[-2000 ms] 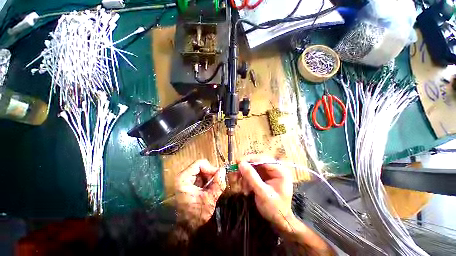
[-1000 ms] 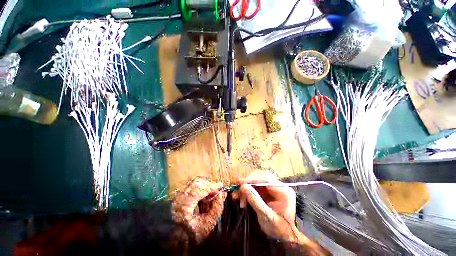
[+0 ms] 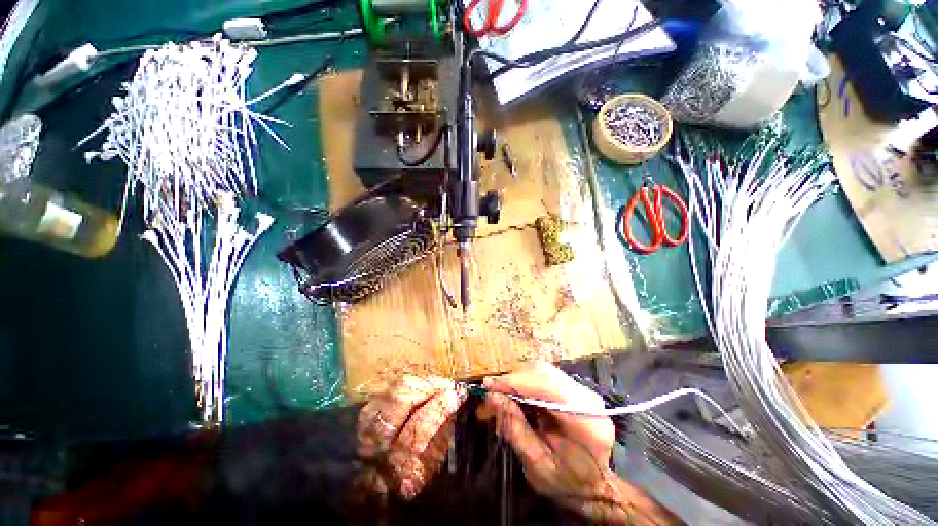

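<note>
A white cable (image 3: 658, 399) runs from the right into the fingertips of my right hand (image 3: 555, 426), which pinches its end. A small dark green connector piece (image 3: 476, 390) shows between my two hands, at the cable end. My left hand (image 3: 409, 429) has its fingertips closed against the piece, with a tiny silvery bit at the tips; its exact shape is too small to tell. Both hands are just below the cardboard's front edge. The soldering iron (image 3: 465, 277) points down above them, its tip apart from the work.
Brown cardboard (image 3: 411, 339) bears scraps, a black reel (image 3: 355, 241), a grey feeder box (image 3: 406, 154) and a yellow-brown sponge (image 3: 555, 240). Right are a tub of metal parts (image 3: 633, 127), red scissors (image 3: 655, 218) and a cable bundle (image 3: 751, 277). Finished-looking leads (image 3: 185, 123) lie left.
Both hands have moved down, away from the iron tip to below the cardboard edge, with the cable. Since a second ago the hands have turned slightly and the view has shifted a little.
</note>
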